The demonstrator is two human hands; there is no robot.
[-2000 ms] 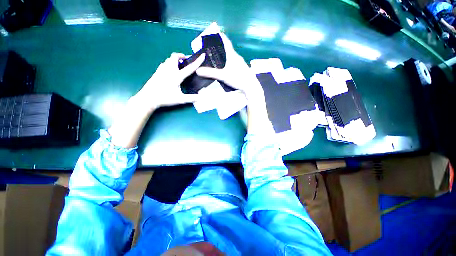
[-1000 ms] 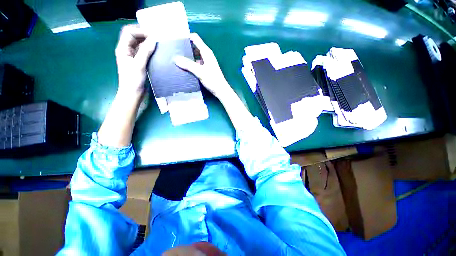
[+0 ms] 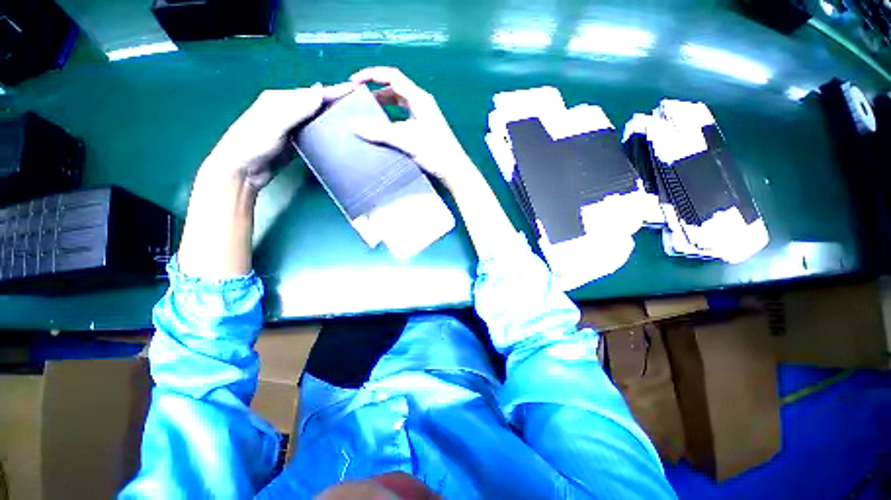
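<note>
A part-folded carton with grey-black panels is held in both hands above the green bench. Its white flaps stick out at the end nearer me; no white flap shows at the far end. My left hand grips its far left edge. My right hand holds its right side, with the thumb on the top panel and the fingers curled at the far end. The fingertips under the carton are hidden. Two overlapping piles of carton blanks lie to the right, a fanned left pile and a right pile.
A row of finished cartons stands at the left bench edge. Black boxes stand behind it and at the far side. A small white ring is at far right. Brown cardboard boxes are below the bench.
The carton came nearer to flat, then its far white flap folded out of sight. It has tilted, its near end swinging right. My left hand has moved to its far end.
</note>
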